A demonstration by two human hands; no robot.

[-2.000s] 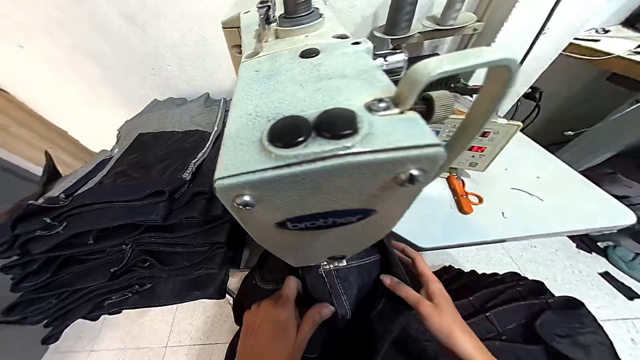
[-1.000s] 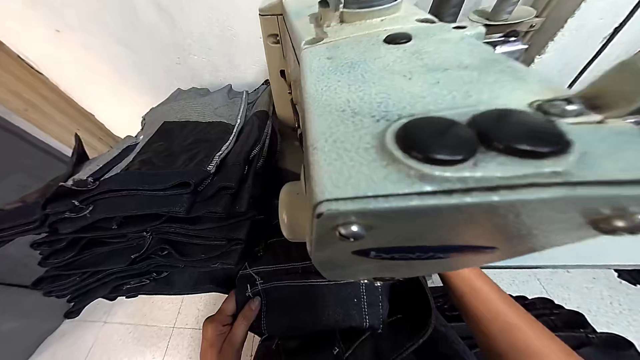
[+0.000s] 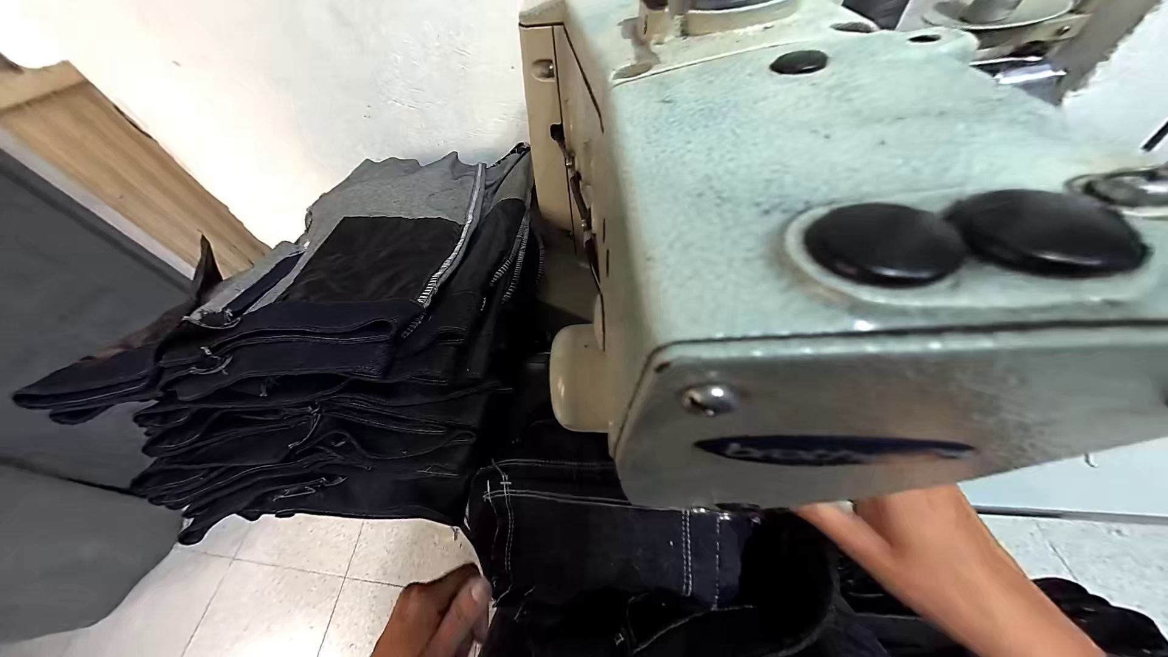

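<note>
A pale green Brother sewing machine head (image 3: pixel 821 274) fills the right half of the view. Below it lies a dark denim garment (image 3: pixel 593 543) with light double stitching. My left hand (image 3: pixel 438 613) is at the garment's left edge, with thumb and fingers closed on the dark cloth. My right hand (image 3: pixel 881 538) reaches under the machine head from the right; its fingers are hidden behind the machine, so its hold cannot be told.
A stack of dark denim garments (image 3: pixel 319 401) with a grey piece on top stands left of the machine. More dark denim (image 3: pixel 1095 611) lies at lower right. A white table edge (image 3: pixel 1077 484) shows at right, tiled floor (image 3: pixel 274 584) below.
The view has swung left and closer to the machine. Two seconds ago both hands lay on the garment below the machine; now my left hand is at its left edge and my right hand's fingers are hidden.
</note>
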